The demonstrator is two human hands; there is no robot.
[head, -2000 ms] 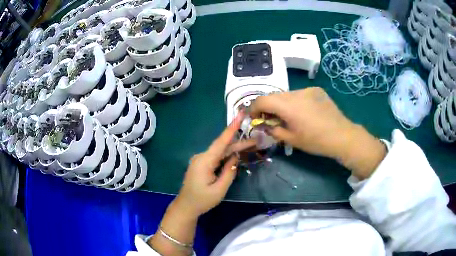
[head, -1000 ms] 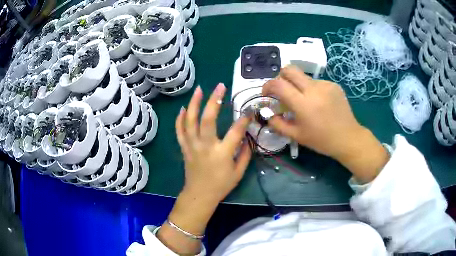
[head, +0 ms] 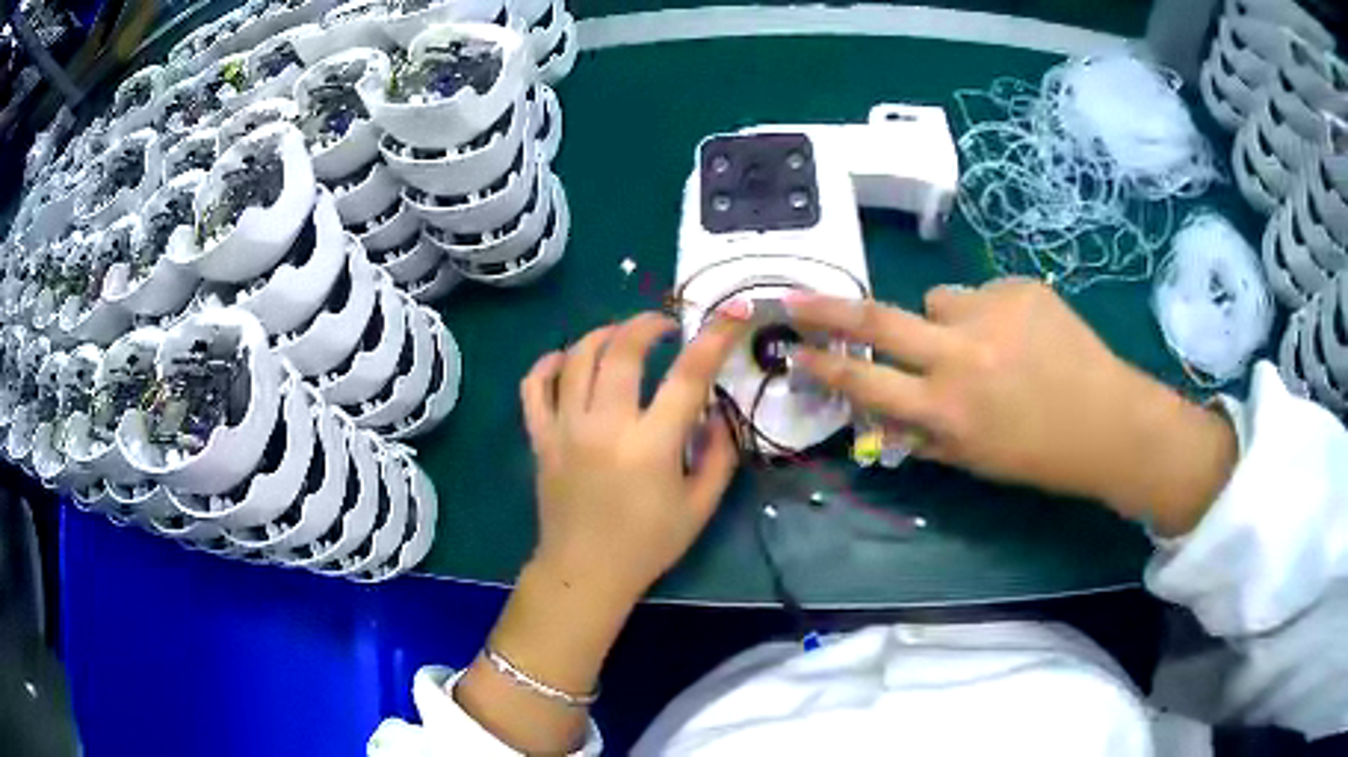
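Note:
The white camera body (head: pixel 707 252) lies on the green bench, its black lens panel (head: pixel 760 184) at the top and its white mounting arm (head: pixel 905 163) sticking out to the right. Its round cavity faces up, with a dark round part inside and thin wires (head: pixel 754 444) running over the near edge. My left hand (head: pixel 628 436) rests on the cavity's left edge, thumb and index finger at the rim. My right hand (head: pixel 991 377) has fingertips over the cavity's upper right; a blurred yellow piece, perhaps the tweezers grip (head: pixel 869 444), shows under it.
Stacked white covers (head: pixel 222 399) with boards inside fill the left, and more stacks (head: pixel 1301 207) stand at the far right. Translucent sealing rings (head: pixel 1094 148) lie tangled at the back right, with a bundle (head: pixel 1215 296) nearer. A black cable (head: pixel 784 569) runs to the bench's front edge.
My right hand has moved right and its fingers now spread flatter over the cavity. My left hand has closed in on the left rim. The body shifted right, then slightly back left.

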